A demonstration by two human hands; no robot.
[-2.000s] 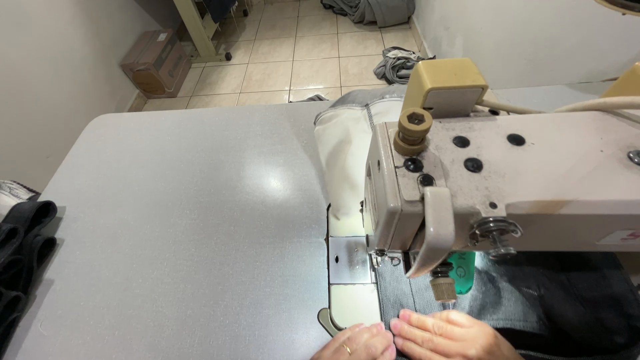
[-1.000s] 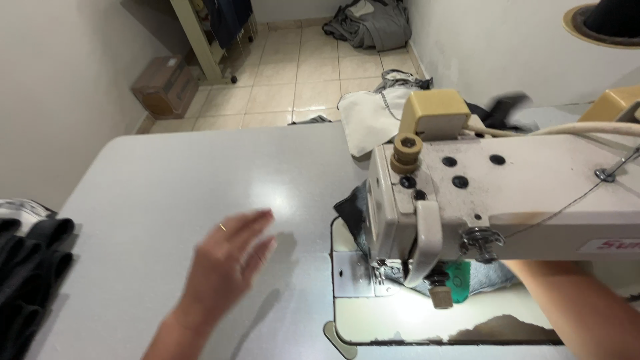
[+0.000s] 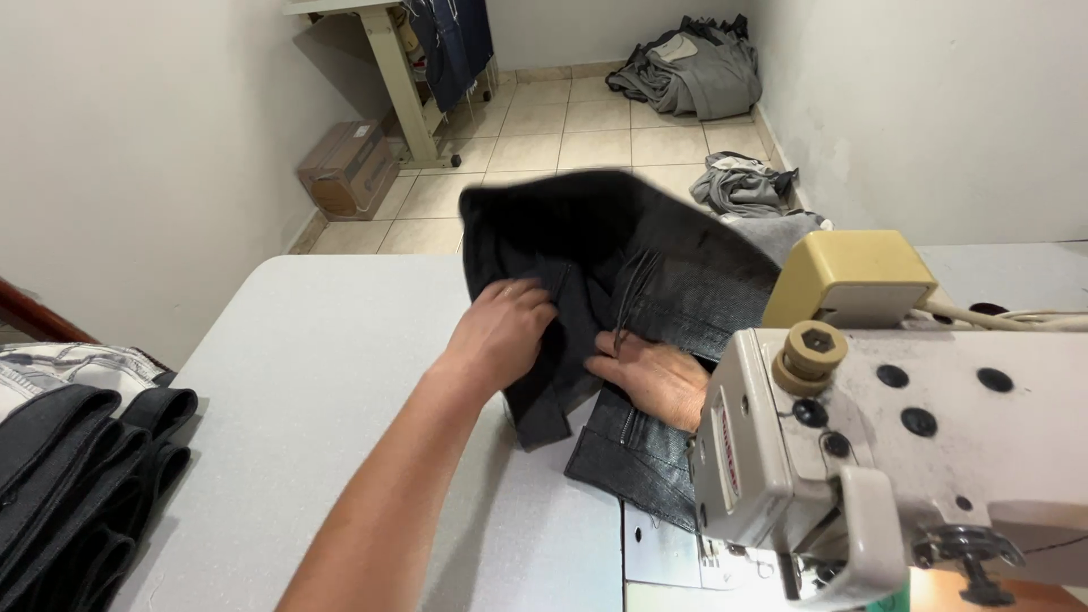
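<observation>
A dark denim garment (image 3: 697, 289) with a zipper and a raised waistband spreads behind and left of the sewing machine head (image 3: 765, 442). My left hand (image 3: 508, 327) grips its dark inner fabric on the left side, fingertips partly hidden in the folds. With the arm passing behind the machine head, my right hand (image 3: 650, 374) lies on the garment near the zipper, fingers around loose cloth or threads; its wrist is hidden by the machine. One corner of the garment rests at the metal needle plate (image 3: 659, 544), left of the lit needle area.
Folded dark garments (image 3: 68, 476) are stacked at the left edge of the grey table (image 3: 314, 340). Beyond it, a cardboard box (image 3: 348, 170), a table leg (image 3: 404, 93) and heaps of grey clothing (image 3: 701, 72) stand on the tiled floor. White cables run behind the machine.
My left hand, held over the table one second ago, is now at the dark garment. My right hand has come into view behind the machine head. The garment is now spread out left of the machine.
</observation>
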